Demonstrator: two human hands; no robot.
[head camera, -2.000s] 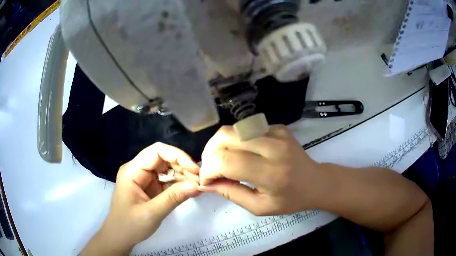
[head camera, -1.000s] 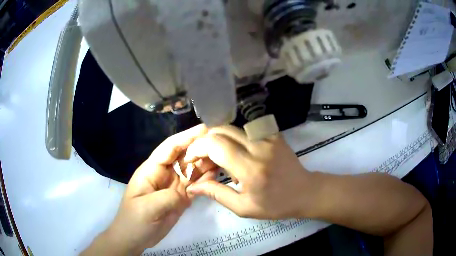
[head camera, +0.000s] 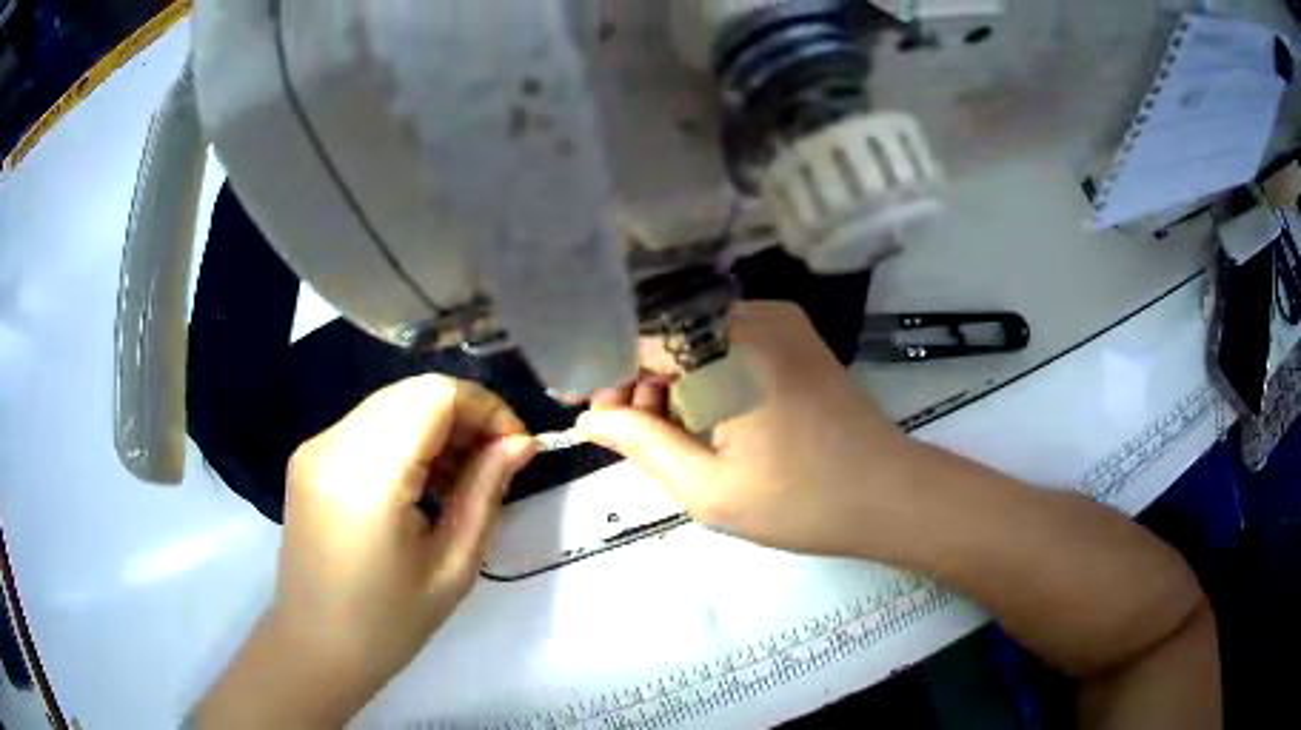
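Note:
A small white label (head camera: 557, 439) is stretched between my two hands, just below the sewing machine head (head camera: 428, 143). My left hand (head camera: 393, 499) pinches its left end between thumb and fingertips. My right hand (head camera: 742, 442) holds its right end, its fingers partly hidden behind the machine head and the cream block (head camera: 718, 388). Black fabric (head camera: 257, 342) lies flat on the table under and behind the head, with a white patch showing on it. The needle and presser foot are hidden.
Black thread snips (head camera: 949, 335) lie right of my right hand. The pale lamp tube (head camera: 154, 300) stands at left. The ribbed tension dial (head camera: 852, 193) juts from the head. A notepad page (head camera: 1191, 121) and dark phone (head camera: 1246, 321) lie at right. Ruler tape (head camera: 856, 620) runs along the front edge.
My hands have moved apart, with the white label now stretched between them. My right hand has moved up, closer under the machine head, uncovering the bed outline in front.

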